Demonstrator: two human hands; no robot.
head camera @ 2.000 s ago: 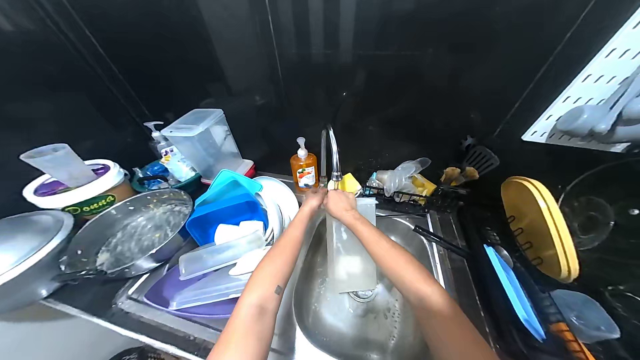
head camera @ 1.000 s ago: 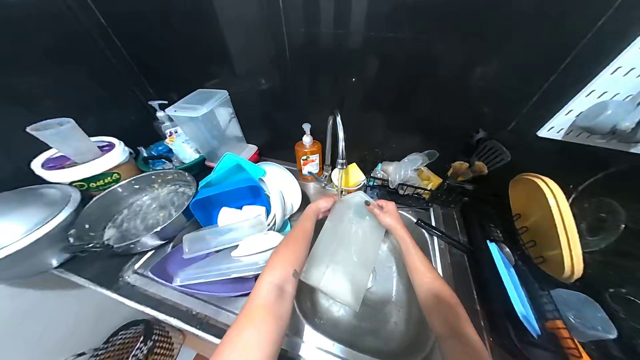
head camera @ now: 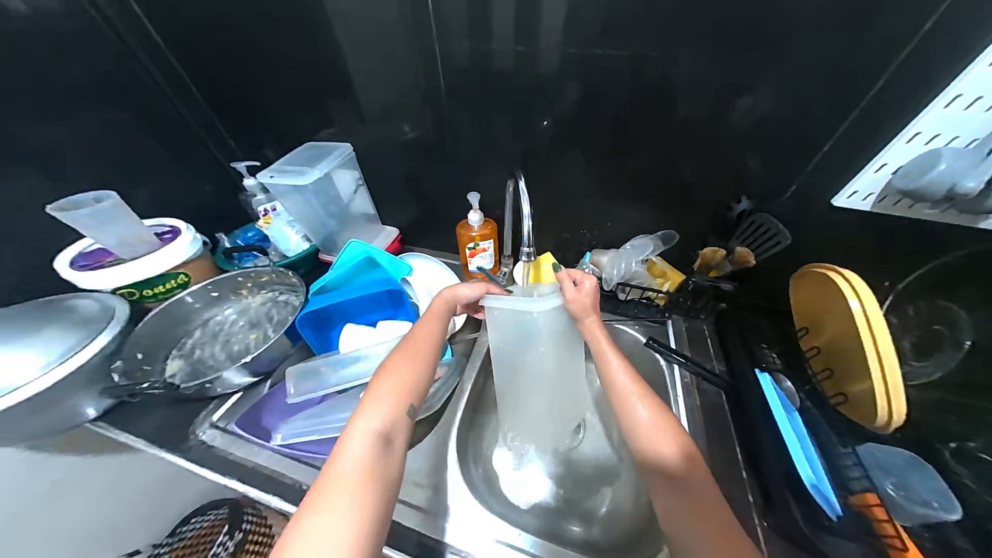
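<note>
My left hand [head camera: 470,298] and my right hand [head camera: 579,293] grip the rim of a tall translucent plastic container [head camera: 539,372] on opposite sides. Its mouth is up under the chrome faucet [head camera: 526,225], and a stream of water falls toward it. The container hangs over the stainless steel sink basin [head camera: 566,519]. Behind it are an orange soap pump bottle [head camera: 477,242] and a yellow sponge [head camera: 545,267]. How much water is inside cannot be told.
Left of the basin are blue plastic containers [head camera: 353,298], a purple basin [head camera: 267,418], a large metal pan [head camera: 225,333] and a lidded pot [head camera: 54,349]. Rightward are a black-handled utensil [head camera: 686,363], a black dish rack [head camera: 775,465] and yellow trays [head camera: 845,341].
The translucent container was tilted over the basin one second ago; it is now more upright under the faucet. My hands have shifted apart along its rim.
</note>
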